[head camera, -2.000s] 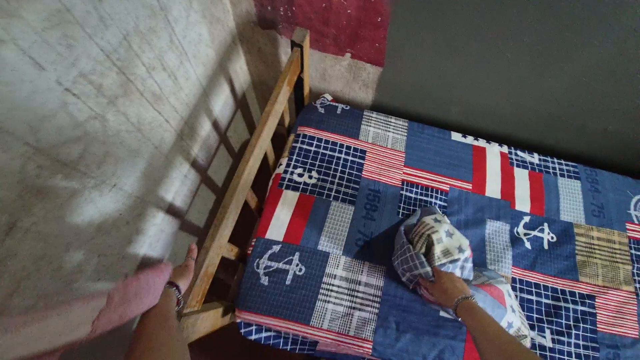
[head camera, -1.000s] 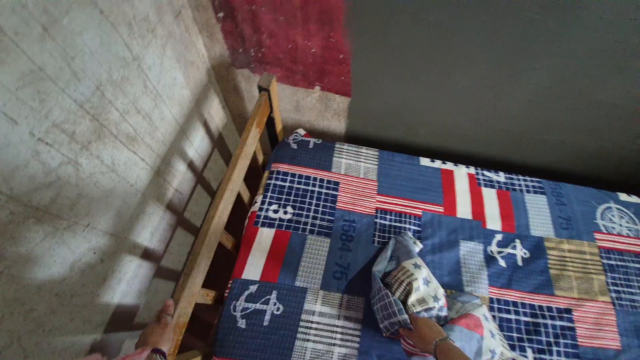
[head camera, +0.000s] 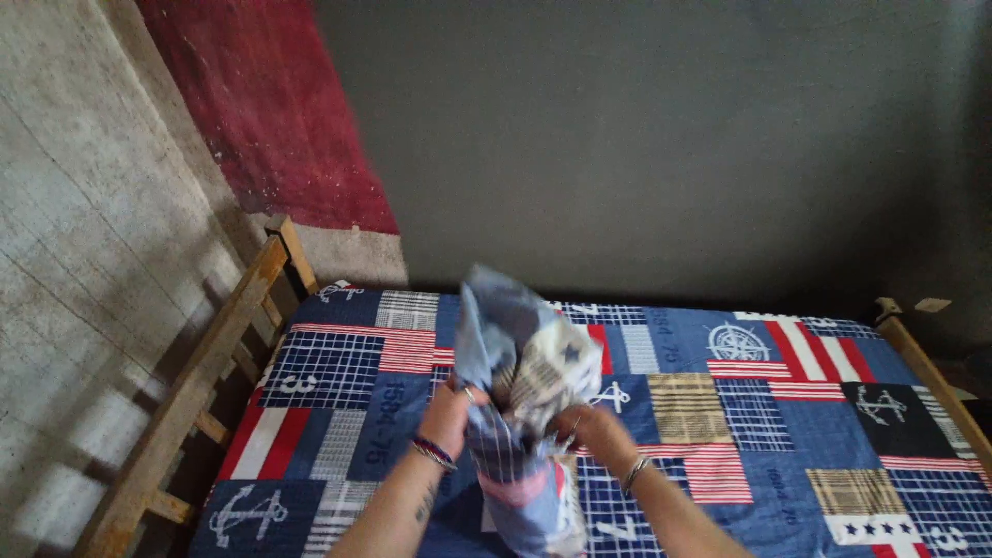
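A bunched patchwork cloth (head camera: 511, 465) in blue, white and pink hangs between my hands above the bed, its upper end spread in loose folds. My left hand (head camera: 457, 418) grips its left side, below the raised folds. On its right side, my right hand (head camera: 593, 434) grips the fabric, fingers partly hidden in it. Beneath lies a mattress covered with a fitted patchwork sheet (head camera: 697, 411) printed with anchors, stripes, checks and numbers. The cloth is somewhat blurred, and its lower end reaches the bottom of the view.
A wooden bed rail (head camera: 186, 387) with slats stands at the left end, and another wooden rail (head camera: 938, 387) at the right. A dark grey wall (head camera: 659, 155) runs behind the bed. A rough concrete wall (head camera: 93, 194) stands at the left, beside a red painted strip (head camera: 271, 101).
My left hand has left the wooden rail and now holds the cloth. The cloth, earlier held by my right hand on the mattress, is now raised between both hands. The view has shifted right.
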